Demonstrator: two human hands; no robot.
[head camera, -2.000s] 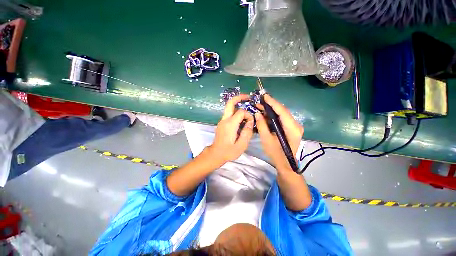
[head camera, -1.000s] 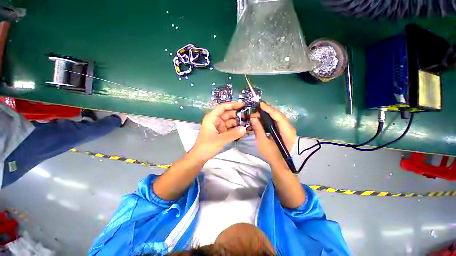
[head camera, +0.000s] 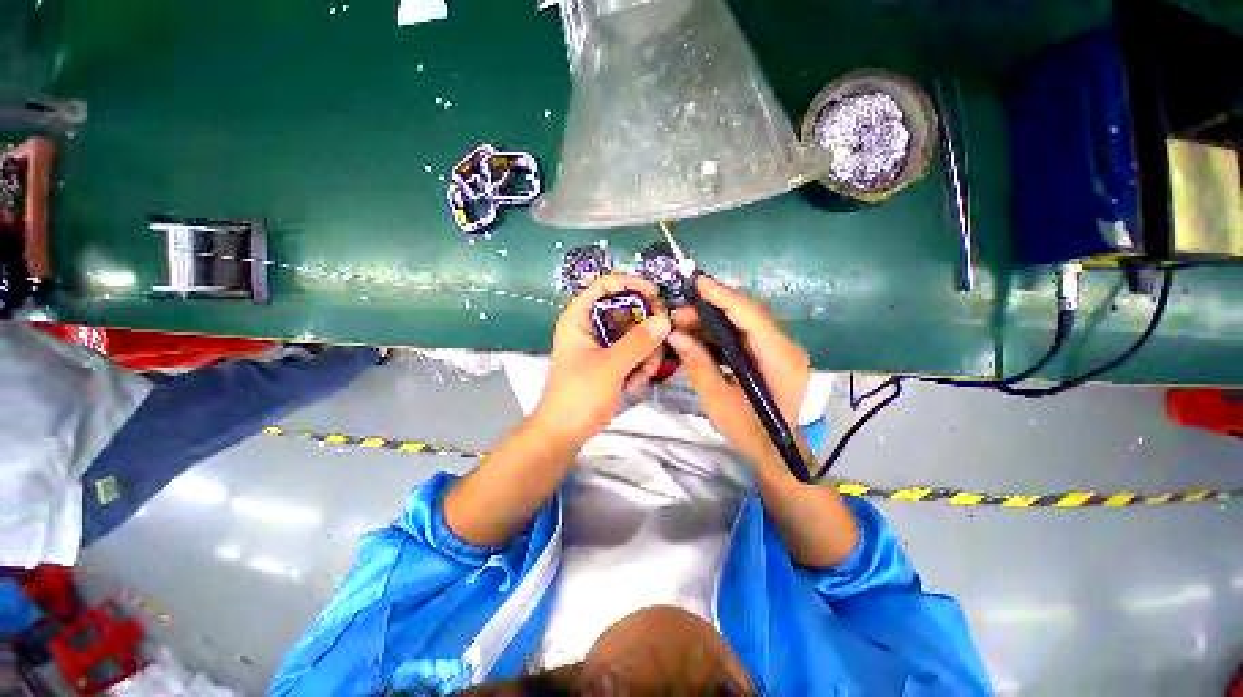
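Note:
My left hand (head camera: 596, 351) is bare and holds a small rounded-square housing frame (head camera: 620, 317), silver and dark with yellow spots, between thumb and fingers. My right hand (head camera: 743, 357) holds the black soldering iron (head camera: 753, 385), its thin metal tip pointing up towards the cone. The right fingertips are close to the frame; whether they touch it cannot be told. Two clusters of small dark and silver assemblies, a left one (head camera: 584, 267) and a right one (head camera: 660, 263), lie on the green bench just beyond my hands. More housing frames (head camera: 492, 185) lie further left.
The translucent extraction cone (head camera: 668, 116) hangs just beyond the clusters. Right of it are the tin of shavings (head camera: 868, 136), a metal rod (head camera: 958, 191) and the blue soldering station (head camera: 1077, 170). The solder spool (head camera: 209, 259) stands left. A person's leg (head camera: 218, 402) is at left.
My left hand has turned, and the housing frame now shows face-up in its fingers. The right hand keeps the iron. The view has shifted, moving the bench items within the picture.

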